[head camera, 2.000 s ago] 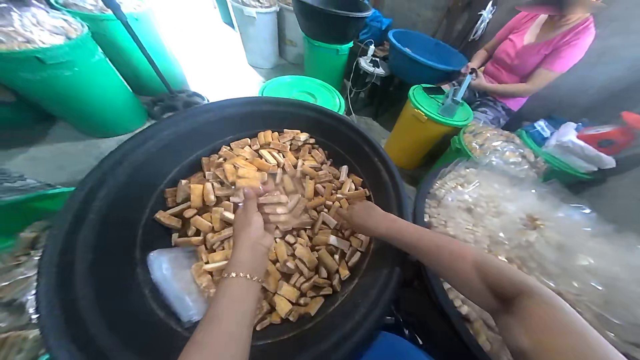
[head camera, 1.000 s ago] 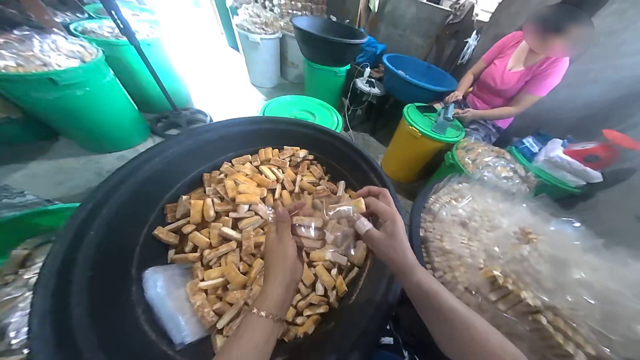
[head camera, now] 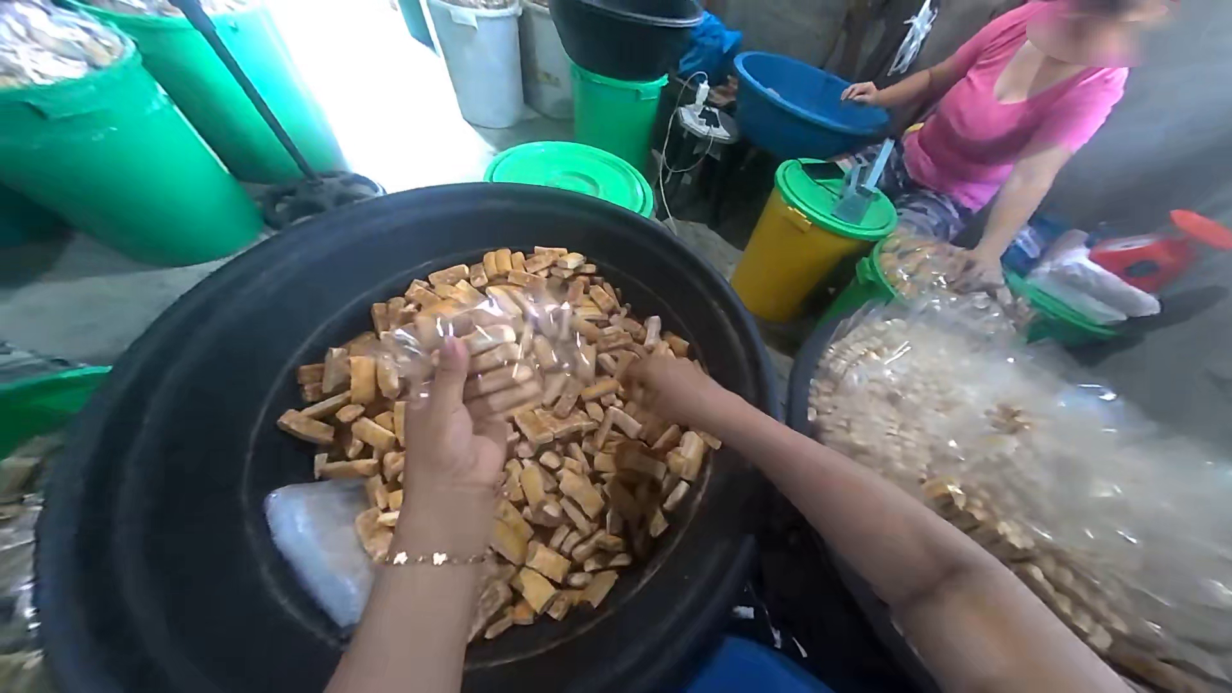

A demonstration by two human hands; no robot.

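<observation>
A wide black plastic tub [head camera: 164, 404] holds a heap of short golden-brown snack pieces [head camera: 568, 481]. My left hand [head camera: 457, 428], with a bracelet at its wrist, holds a clear plastic bag [head camera: 481, 337] above the heap; its palm is turned up and its fingers lie behind the film. My right hand [head camera: 674, 385] is down in the pieces at the right of the heap, blurred, its fingertips partly hidden, so its grip cannot be told. A flat stack of clear plastic bags [head camera: 322, 549] lies in the tub at the lower left.
To the right, another dark tub holds many filled clear bags [head camera: 962, 433]. Beyond it sits a person in a pink shirt [head camera: 1011, 106], one hand on bagged goods. A yellow bin with a green lid [head camera: 799, 250], a blue basin [head camera: 808, 106] and green bins [head camera: 125, 164] stand around.
My right hand was at the bag beside my left hand a second ago; now it is in the heap at the right. The seated person's one hand has moved to the bagged goods.
</observation>
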